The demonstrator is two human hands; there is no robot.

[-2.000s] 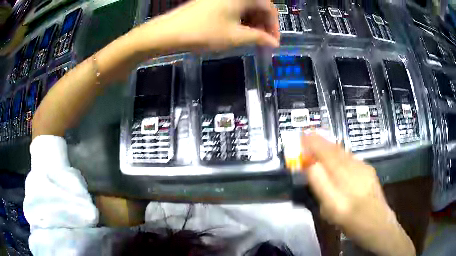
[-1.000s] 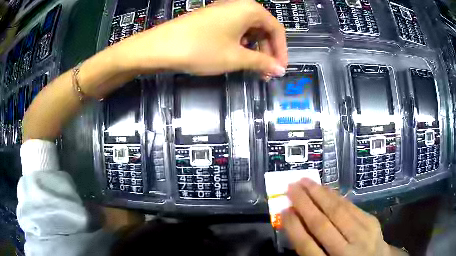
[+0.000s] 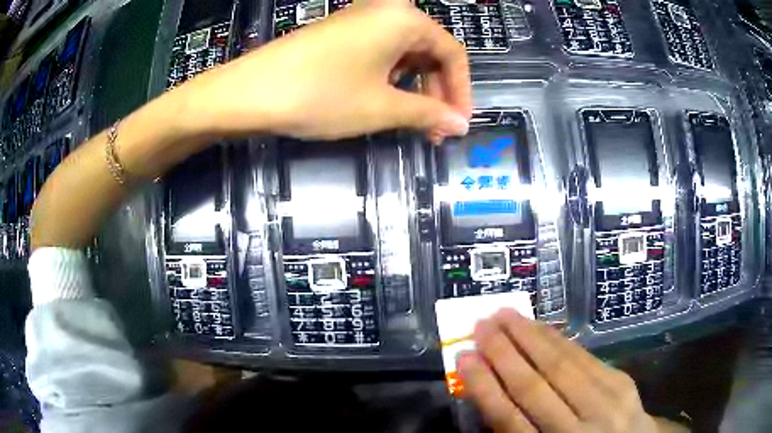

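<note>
A keypad phone (image 3: 489, 263) sits in the middle pocket of the near row of a clear blister tray (image 3: 542, 95). A protective film (image 3: 488, 182) with blue print lies over its screen. My left hand (image 3: 364, 72) reaches across from the left, thumb and finger pinched at the film's upper left corner. My right hand (image 3: 550, 372) holds a white squeegee card (image 3: 457, 321) with orange print over the phone's lower keys, below the screen. The card hides most of those keys.
Other phones, such as one to the left (image 3: 328, 273) and one to the right (image 3: 631, 247), sit in the near row with plain screens. A far row runs along the top. Phones with blue screens (image 3: 52, 84) stand at the far left. More trays show at the right edge.
The film has gone from blurred above the screen to lying over it with its print readable. My left hand has come down with it. The view has shifted, and the card now shows its broad face.
</note>
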